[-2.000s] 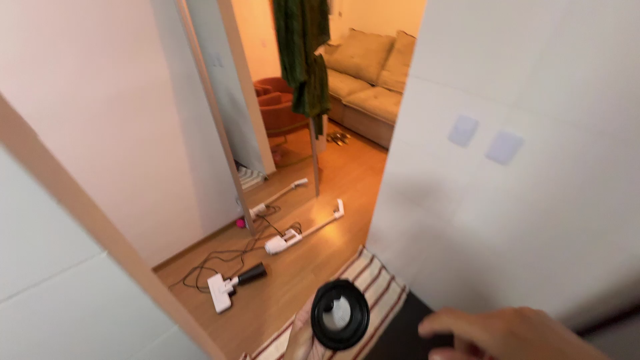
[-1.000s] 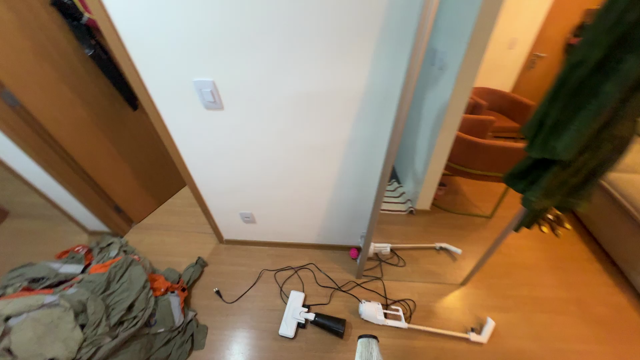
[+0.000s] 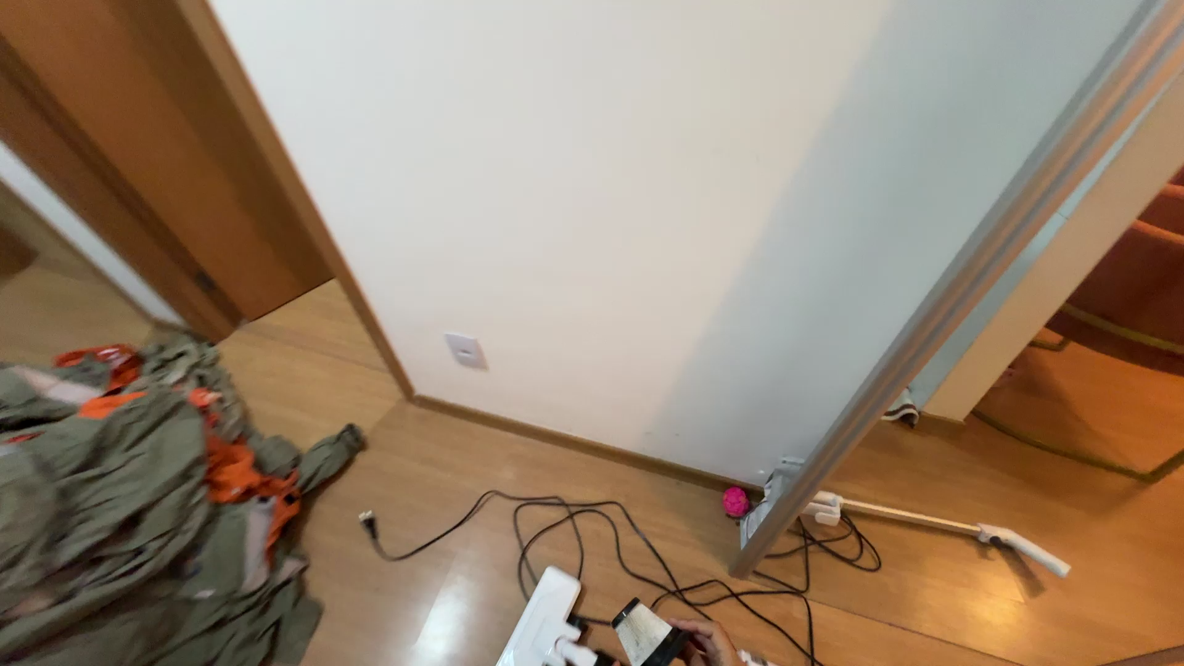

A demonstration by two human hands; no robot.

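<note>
At the bottom edge, what appears to be my right hand [image 3: 710, 640] grips the black end of a cone-shaped filter [image 3: 645, 633] with a pale, dirty-looking side. Just left of the filter lies a white vacuum floor head [image 3: 546, 615] on the wood floor, cut off by the frame's edge. A small part of a white object shows right of the hand. A black power cord [image 3: 615, 504] loops across the floor behind, its plug [image 3: 369, 524] at the left end. My left hand is out of the frame.
Green and orange fabric [image 3: 166, 490] is heaped on the floor at left. A pink ball [image 3: 735, 501] lies by the skirting near a metal-framed mirror [image 3: 869, 398], which reflects a white vacuum stick [image 3: 911, 516] and chair. A wall outlet [image 3: 465, 351] and wooden door [image 3: 176, 139] stand beyond.
The view has swung far left from the sofa room and moved nearer the wall. Both hands showed earlier, one holding a round black-rimmed part; now one hand shows, holding the filter.
</note>
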